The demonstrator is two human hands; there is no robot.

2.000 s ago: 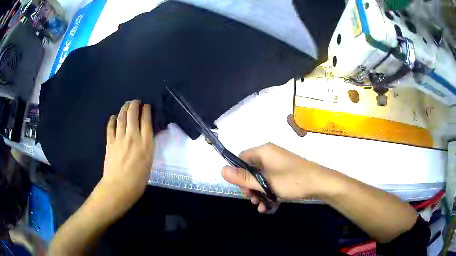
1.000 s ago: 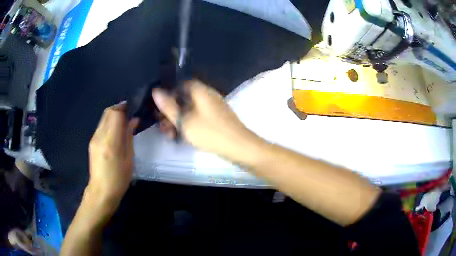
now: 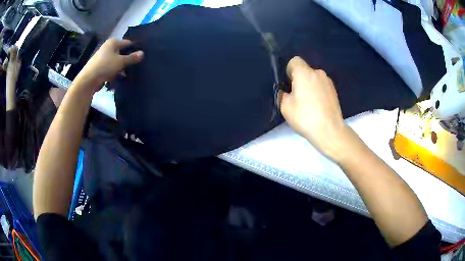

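A large black garment panel point(image 3: 204, 81) lies across the white table and hangs over its front edge. My left hand point(image 3: 114, 61) is at the panel's left edge, thumb and fingers pinching the cloth there. My right hand point(image 3: 311, 99) is on the panel's right part, closed around the handles of the shears point(image 3: 276, 61). The blades point up and away and are blurred. A grey-backed fabric piece point(image 3: 377, 43) lies at the upper right beyond the black cloth.
The sewing machine head point(image 3: 448, 97) and the orange strip point(image 3: 428, 160) on its bed are at the right. A tape measure point(image 3: 306, 181) runs along the table's front edge. Another person's hand point(image 3: 11, 61) shows at the far left. A blue basket point(image 3: 23, 211) is at the lower left.
The view has turned left. My left hand has moved out to the panel's left edge. My right hand, still with the shears, has moved apart from it. The black panel now lies spread between them.
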